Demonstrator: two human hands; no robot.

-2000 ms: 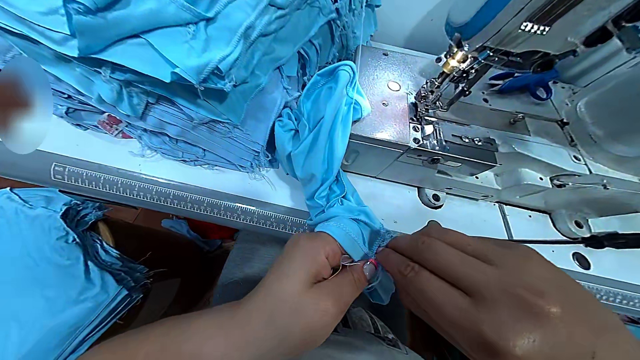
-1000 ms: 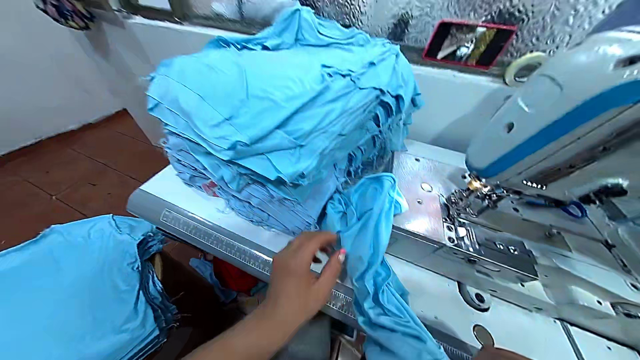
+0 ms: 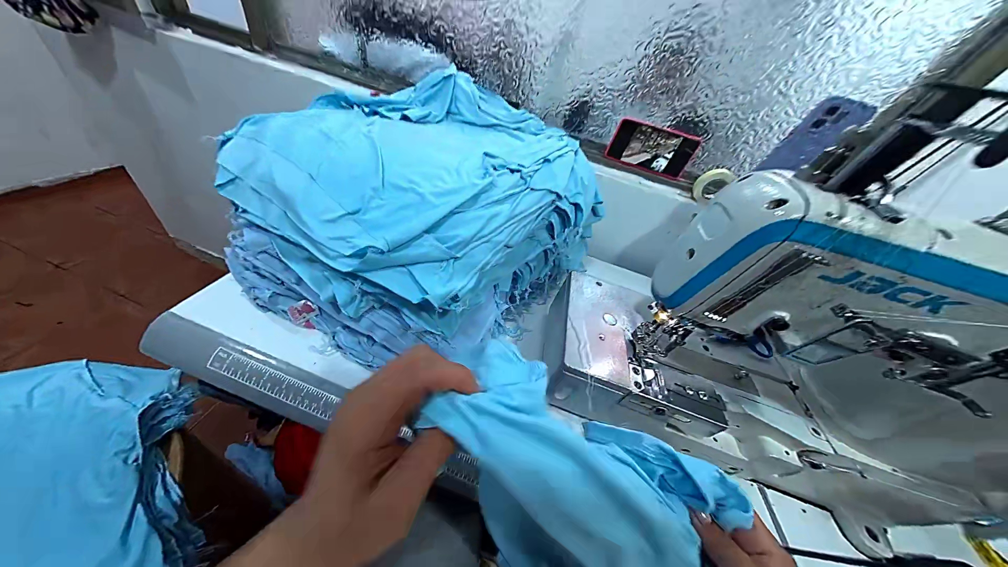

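Observation:
A piece of light blue knit fabric [image 3: 551, 472] is stretched between my two hands over the front edge of the sewing table. My left hand [image 3: 378, 457] pinches its upper left end between thumb and fingers. At the lower right, my right hand [image 3: 744, 543] grips the other end, and most of that hand is cut off by the frame. Behind the fabric stands a tall pile of blue fabric pieces [image 3: 394, 189]. To the right is a white and blue Jack sewing machine [image 3: 787, 260], its needle area lit, with no fabric seen under it.
More blue pieces [image 3: 71, 465] lie stacked at the lower left. A printed ruler [image 3: 276, 382] runs along the table's front edge. On the window ledge are a phone with a red rim [image 3: 652, 148] and a tape roll [image 3: 713, 185]. A purple phone case [image 3: 823, 130] leans behind the machine.
Two seconds ago both hands were together at one end of the fabric. Now they are apart, with the fabric spread between them. The view has tilted up toward the window.

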